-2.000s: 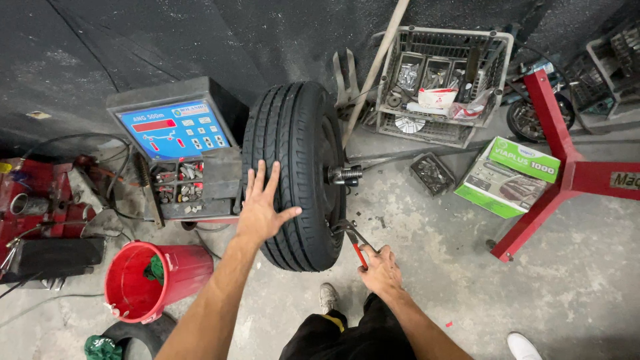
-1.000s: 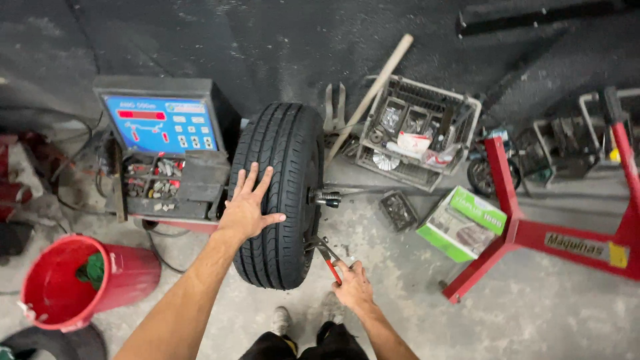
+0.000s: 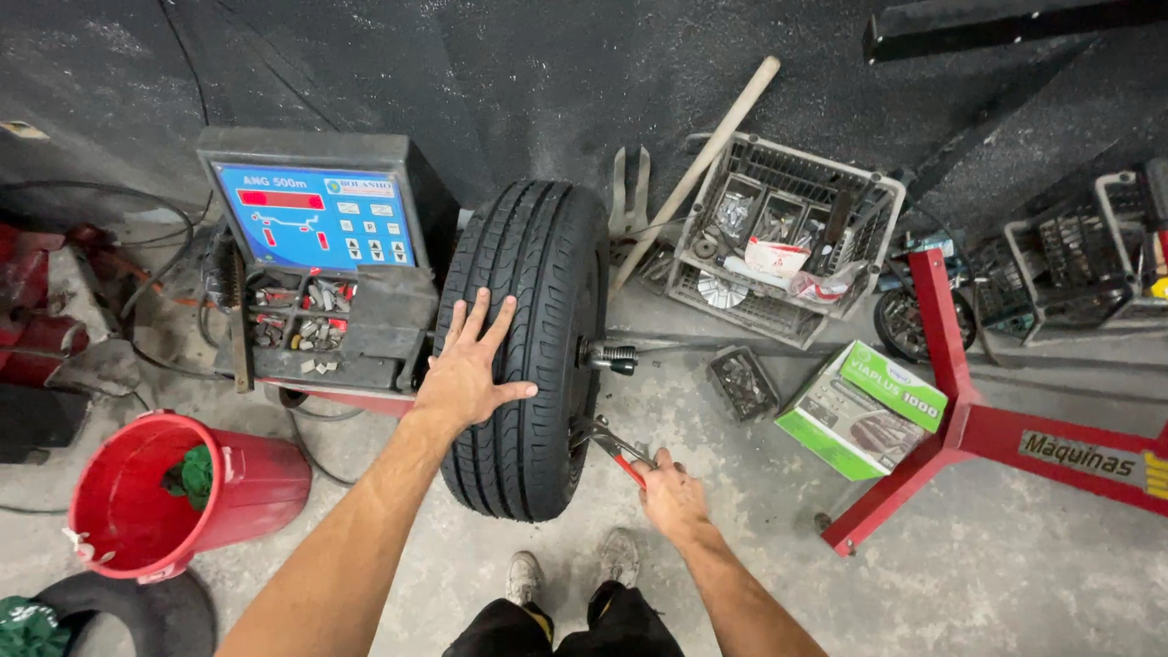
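Note:
A car wheel with a black tyre is mounted upright on the shaft of a wheel balancer. My left hand lies flat on the tyre tread with its fingers spread. Low on the wheel's right side, my right hand grips wheel-weight pliers with a red handle. The head of the pliers is at the rim edge; whether it grips a weight there cannot be told. Small wheel weights fill the balancer's tray to the left of the wheel.
Left stands a red bucket with a green cloth, beside a loose tyre. Behind at right are a wooden pole and grey crates of parts. Farther right lie a small bin, a green-and-white box and a red metal stand.
My left hand stays on the tread and my right hand keeps the pliers by the lower rim. The view has shifted somewhat; nothing else has plainly changed.

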